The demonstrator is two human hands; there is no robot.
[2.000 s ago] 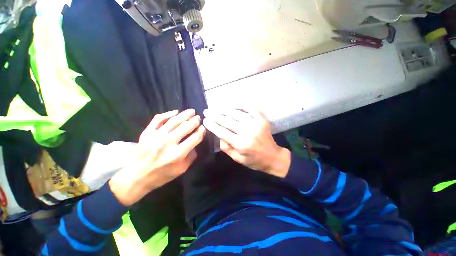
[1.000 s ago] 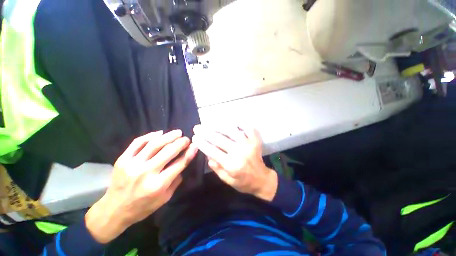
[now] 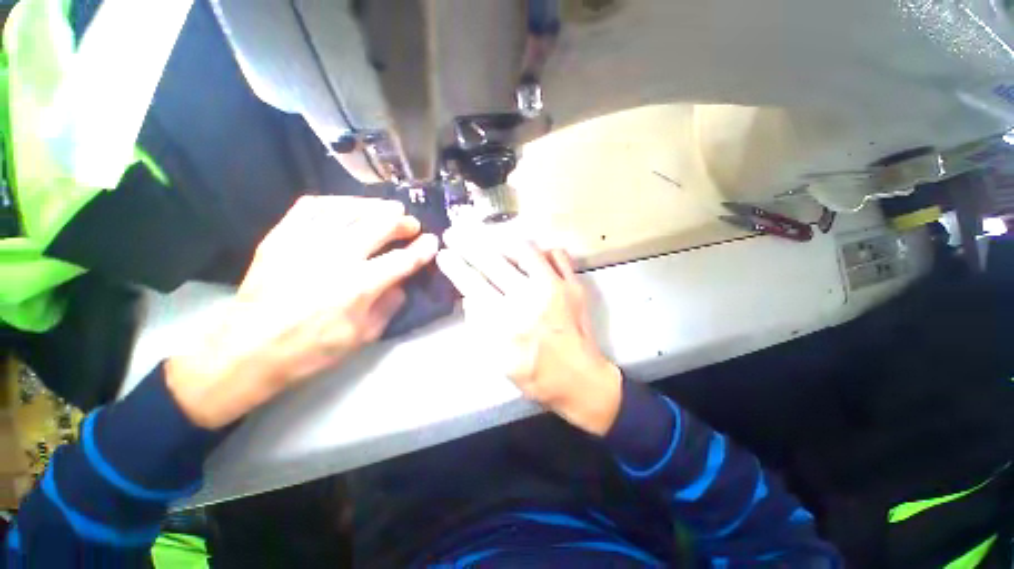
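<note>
The black fabric lies on the pale machine bed, its near end under my hands. My left hand lies flat on it, fingertips at its right edge. My right hand lies beside it, fingertips at the same edge, palm over the bed. Both hands are just in front of the presser foot. The needle is too small to make out. The knurled knob is right of the foot, partly behind my right fingers.
The sewing machine head hangs above my hands. Dark red thread snips lie on the bed at right. Neon-green and black cloth is heaped at left. A brown printed package shows at lower left.
Both hands have moved forward to just before the presser foot with the cloth's near end. The front part of the bed, covered by cloth before, now shows. The view has shifted toward the machine head.
</note>
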